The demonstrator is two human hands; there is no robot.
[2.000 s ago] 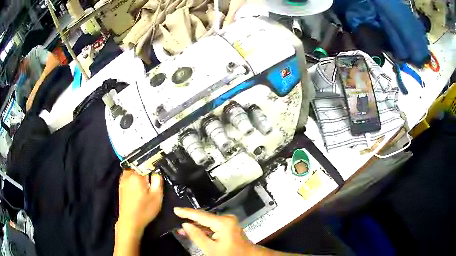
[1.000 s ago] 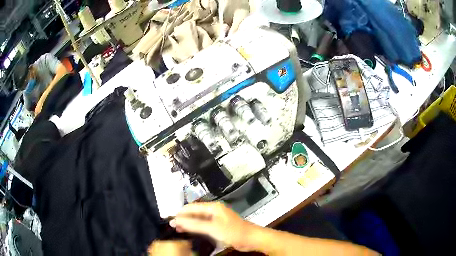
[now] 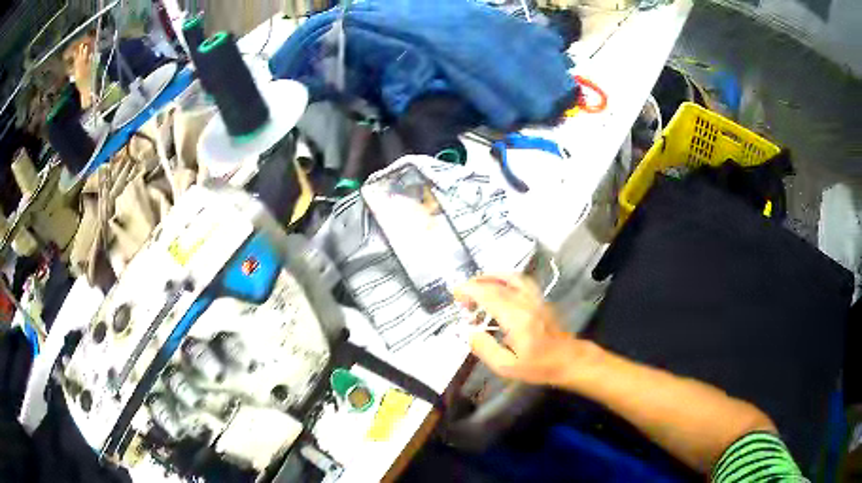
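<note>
My right hand (image 3: 520,330) is at the lower end of the smartphone (image 3: 421,231), at the table edge. Its fingers are bent, and a bit of white charging cable (image 3: 487,327) shows by them; blur hides whether they grip it. The phone lies on the striped cloth (image 3: 378,283), its screen washed out by glare. My left hand is out of the picture. The white overlock machine (image 3: 213,349) stands at the lower left, with its tension dials (image 3: 198,377) in front.
Black cloth (image 3: 728,292) covers a large area at the right, with blue beneath. Behind it is a yellow basket (image 3: 704,137). Denim (image 3: 425,57), red-orange handles (image 3: 591,94), blue-handled nippers (image 3: 529,146), a dark thread cone (image 3: 232,90) and a green-rimmed object (image 3: 353,390) are around the phone and machine.
The view has swung right. My right hand has moved from in front of the machine to the phone. My left hand has left the picture.
</note>
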